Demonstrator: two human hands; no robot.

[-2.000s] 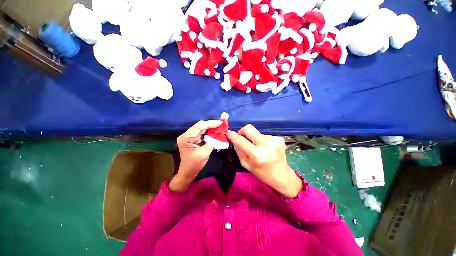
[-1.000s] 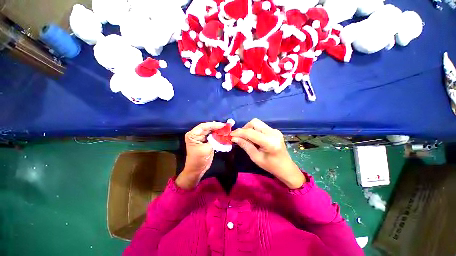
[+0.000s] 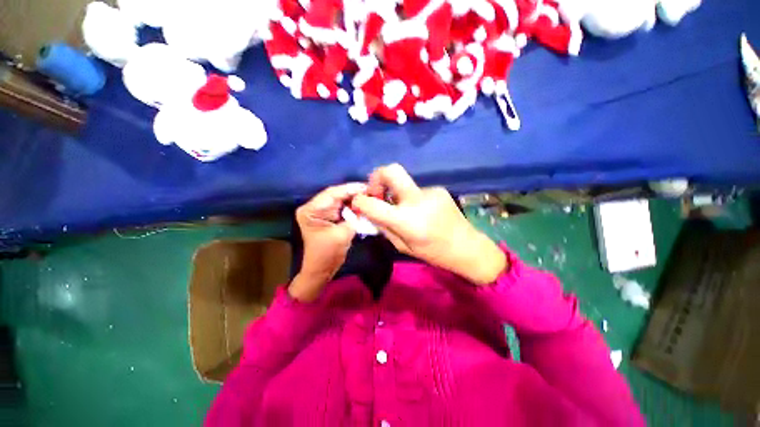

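A small Santa hat is between my hands in front of the table edge. Mostly its white trim shows; the rest is hidden by my fingers. My left hand pinches it from the left. My right hand is closed over its right side, fingertips touching it. No needle or thread can be made out. A heap of red-and-white Santa hats lies on the blue table, with pale snips at its lower right edge.
A white plush toy with a red hat lies left on the blue cloth, other white plush behind. A blue thread cone is upper left. An open cardboard box, a white flat case and a printed carton are below.
The view has shifted, so the table sits higher. My right hand has moved over the hat and now covers its red part and pompom. My left hand keeps its hold.
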